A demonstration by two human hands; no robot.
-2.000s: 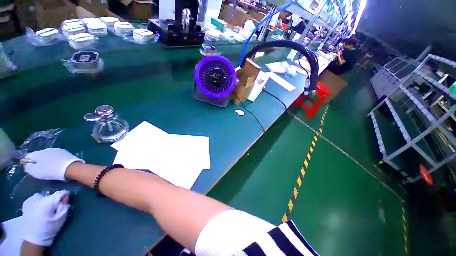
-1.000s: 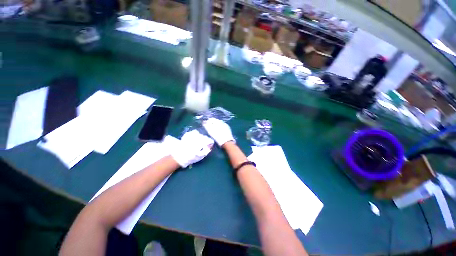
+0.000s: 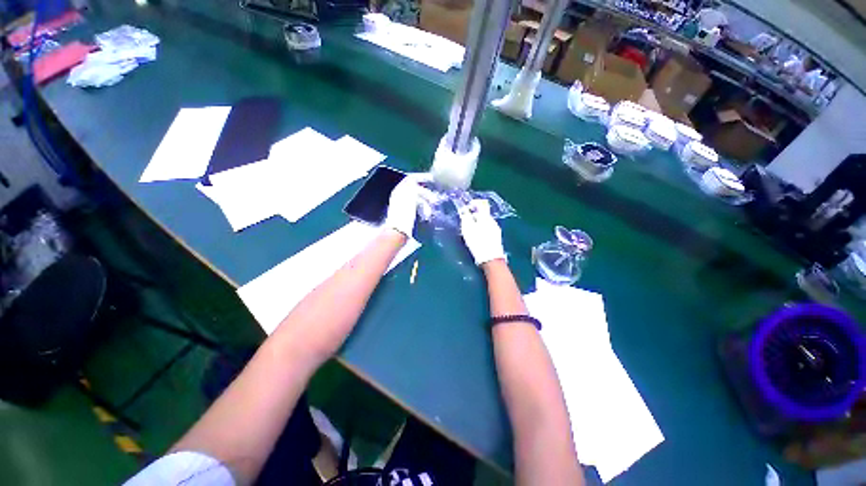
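My left hand (image 3: 405, 205), in a white glove, is at the left side of crinkled clear plastic film (image 3: 442, 207) by the white foot of a metal post. Its fingers close on the film. My right hand (image 3: 480, 231), gloved with a dark bracelet above, pinches the film from the right. Any small part between the fingertips is too small or hidden to tell. A thin pale stick (image 3: 414, 272) lies on the green bench below the hands. A black smartphone (image 3: 373, 194) lies beside my left hand, partly behind it.
The post foot (image 3: 455, 163) stands just behind the hands. A squat clear bottle (image 3: 561, 256) is right, above white papers (image 3: 603, 380). More papers (image 3: 309, 275) and a dark sheet (image 3: 245, 136) lie left. Wrapped round units (image 3: 629, 130) are at the rear, a purple-ringed fan (image 3: 807, 363) far right.
The view has swung left, then leftward further. My left hand has moved up from the paper's end to the film beside the phone. The pale stick now shows on the bench.
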